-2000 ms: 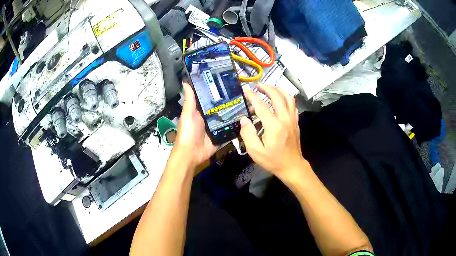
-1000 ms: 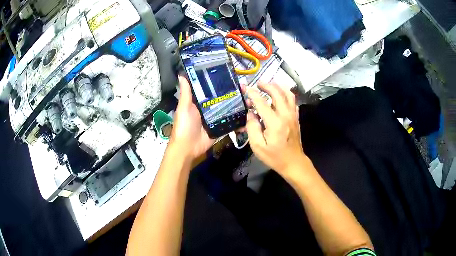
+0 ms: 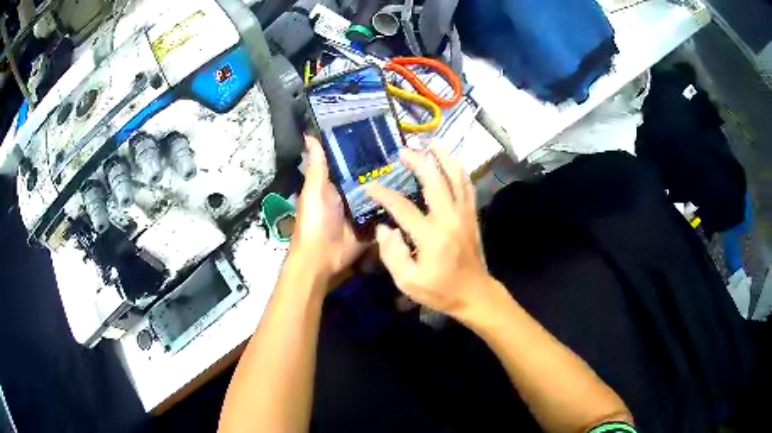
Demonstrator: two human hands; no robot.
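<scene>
A black smartphone (image 3: 360, 139) with a lit screen is held upright and slightly tilted in the middle of the view. The screen shows a picture with yellow marks low on it. My left hand (image 3: 326, 216) is closed around the phone's left and lower edge. My right hand (image 3: 436, 232) is at the phone's lower right with its fingers spread; its index finger is over the lower screen. Whether that finger touches the glass cannot be told. The phone's bottom end is partly hidden by my right hand.
The off-white sewing machine (image 3: 190, 118) stands at left. Scissors with orange (image 3: 432, 76) and yellow (image 3: 421, 110) handles lie behind the phone. A green item (image 3: 278, 216) is beside the machine. Folded blue cloth (image 3: 542, 46) lies at upper right. Black fabric (image 3: 592, 271) covers the lower right.
My right hand has moved left, and its index finger is now over the lower screen. The white cable below the phone no longer shows. The yellow marks on the screen look shorter.
</scene>
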